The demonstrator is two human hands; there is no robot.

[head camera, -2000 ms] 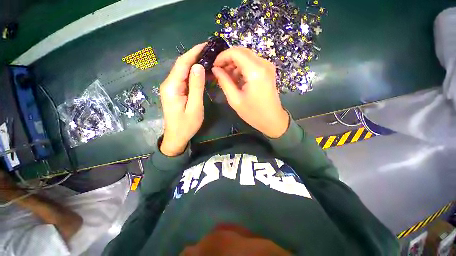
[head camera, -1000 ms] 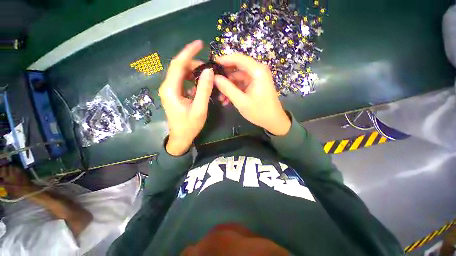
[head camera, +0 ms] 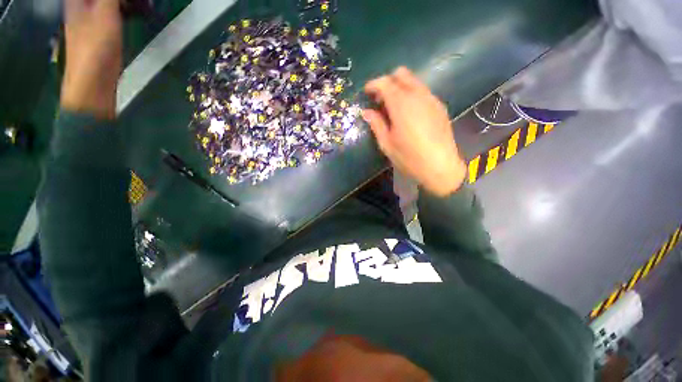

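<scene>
My left hand (head camera: 93, 37) is at the top left beyond the white line, its fingers cut off by the top edge. A dark object (head camera: 138, 7) shows beside it; whether I hold it is unclear. My right hand (head camera: 415, 127) is at the right side of the pile of padded parts (head camera: 273, 104), fingers loosely bent and thumb apart, with nothing visible in it. The pile is dark and silver with many yellow dots. The dark slim tweezers (head camera: 198, 177) lie on the bench, below left of the pile.
Yellow pads (head camera: 136, 188) and a few silver-dark parts (head camera: 148, 246) lie beside my left sleeve, partly covered. The white line (head camera: 168, 48) crosses at upper left. The blue device (head camera: 37, 287) is at lower left. Cables (head camera: 497, 112) hang by the bench edge. A person's pale sleeve (head camera: 650, 45) is at upper right.
The view has turned and shifted. My hands have parted: the left went far out past the white line, the right moved right of the pile. The black housing is no longer between them. The tweezers are now uncovered.
</scene>
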